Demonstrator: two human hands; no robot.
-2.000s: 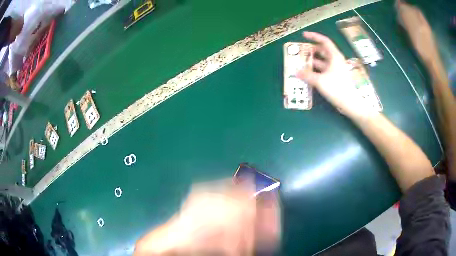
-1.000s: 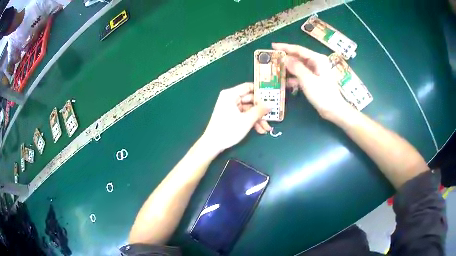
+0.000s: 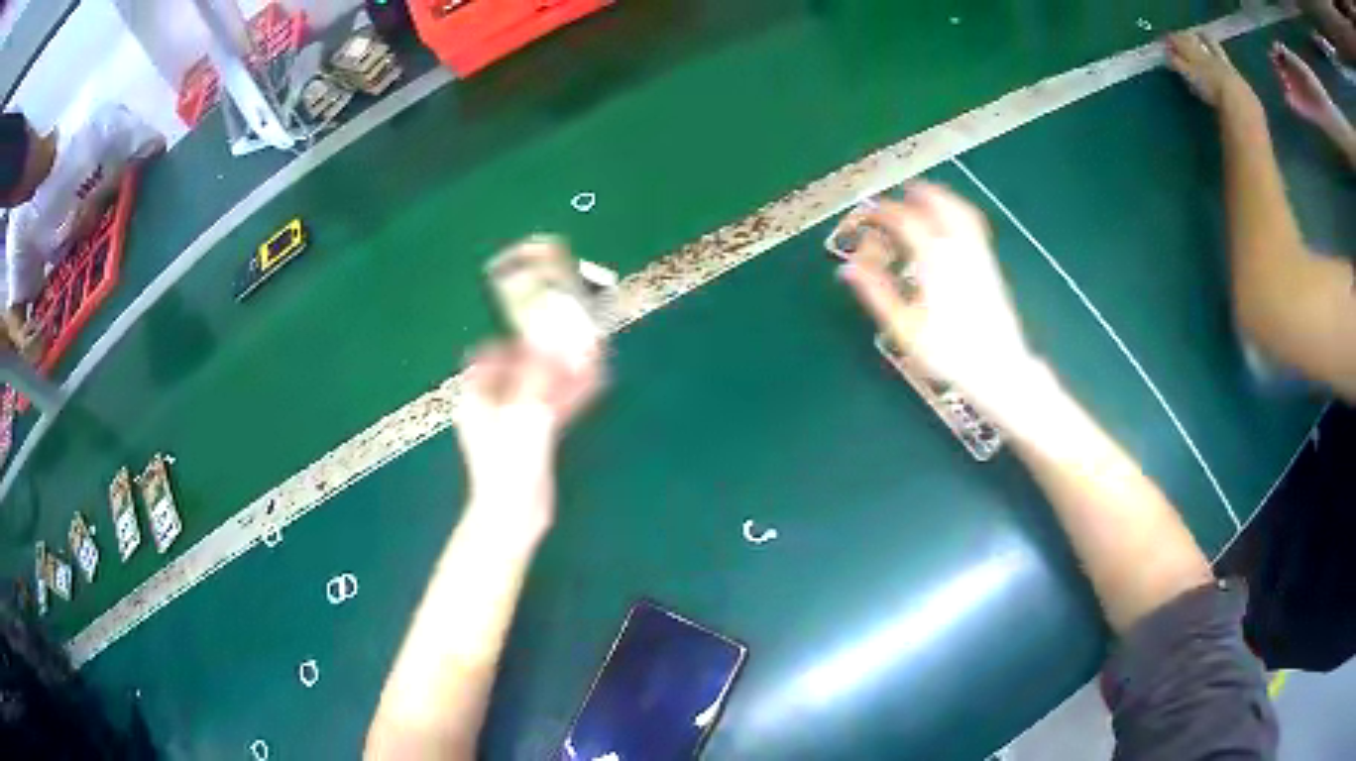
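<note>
My left hand (image 3: 513, 424) holds an open handset half (image 3: 544, 305) by its near end, over the speckled pale strip. Both are blurred by motion. My right hand (image 3: 952, 305) is over a second handset half (image 3: 858, 231) beyond the strip's near edge, with its fingers curled at it; whether they grip it is hidden. A third handset half (image 3: 974, 427) lies on the green surface, partly under my right hand and wrist.
A smartphone (image 3: 654, 687) lies near me, with a white hooked piece (image 3: 760, 531) beyond it. White rings (image 3: 342, 589) and several handset halves (image 3: 161, 503) lie left. A yellow-and-black device (image 3: 274, 256) and red crate (image 3: 498, 27) are beyond the strip. Other people's arms (image 3: 1264, 253) reach in right.
My left hand has moved left and away from me with the handset half. My right hand has moved to the handset halves on the right. The view has shifted, showing more of the far side.
</note>
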